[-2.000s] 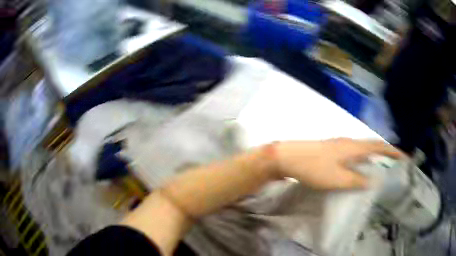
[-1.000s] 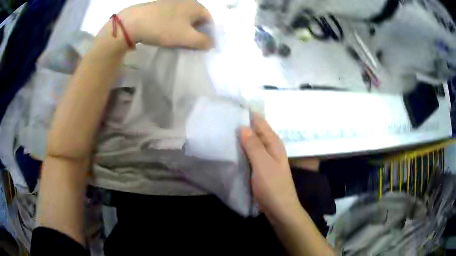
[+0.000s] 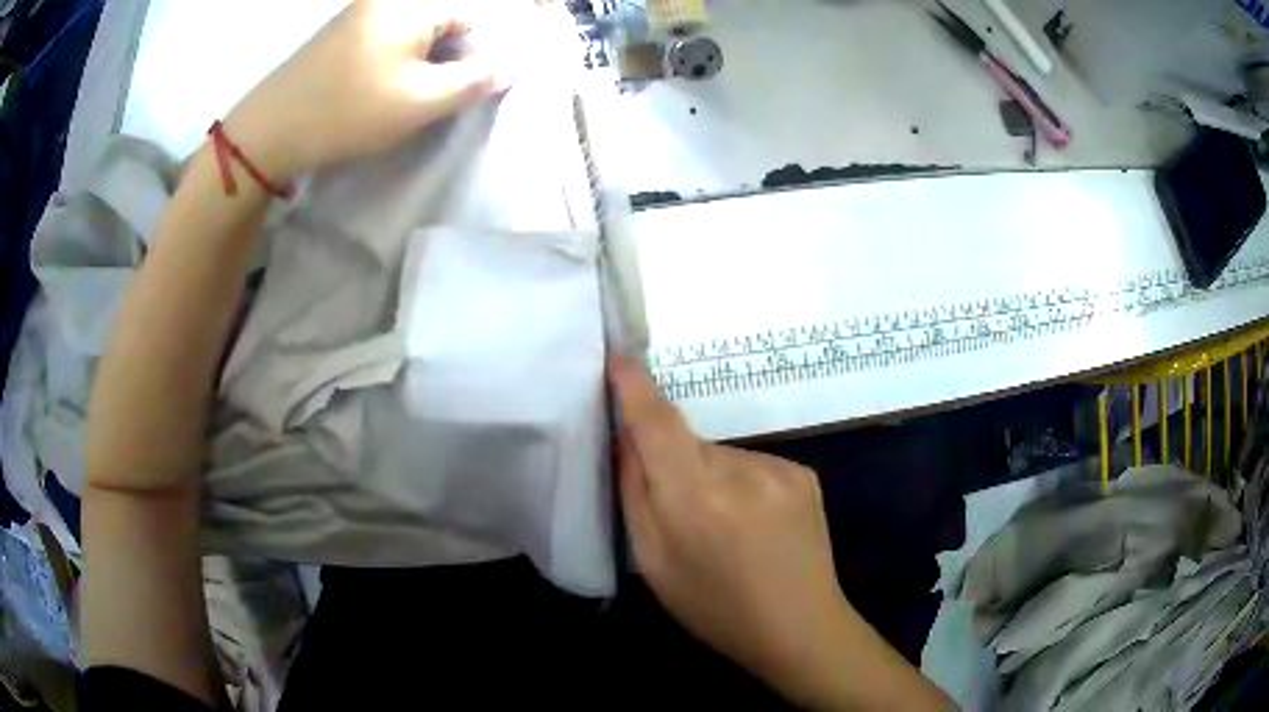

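A light grey-beige garment [image 3: 320,306] lies over the front edge of the white table. A paler, hand-sized piece [image 3: 501,327] lies flat on it. My left hand [image 3: 404,70] holds the cloth at the upper left, near the brightly lit needle area, with fingers bent; the glare hides the cloth edge there. My right hand [image 3: 710,515] grips the garment's right edge at the table's front, thumb and fingers around the fold. A dark line runs down this edge.
A printed ruler tape [image 3: 863,341] runs along the table front. A pink-handled snips [image 3: 1023,98], a white stick [image 3: 1020,35] and a round metal part [image 3: 695,57] lie behind. A flat black object [image 3: 1208,206] is at right. A yellow cart [image 3: 1183,373] holds grey-beige cloth [image 3: 1113,584].
The view has turned from the left side down to the table. Since the second frame, the garment's right edge has straightened, and my left hand has shifted left and up in view.
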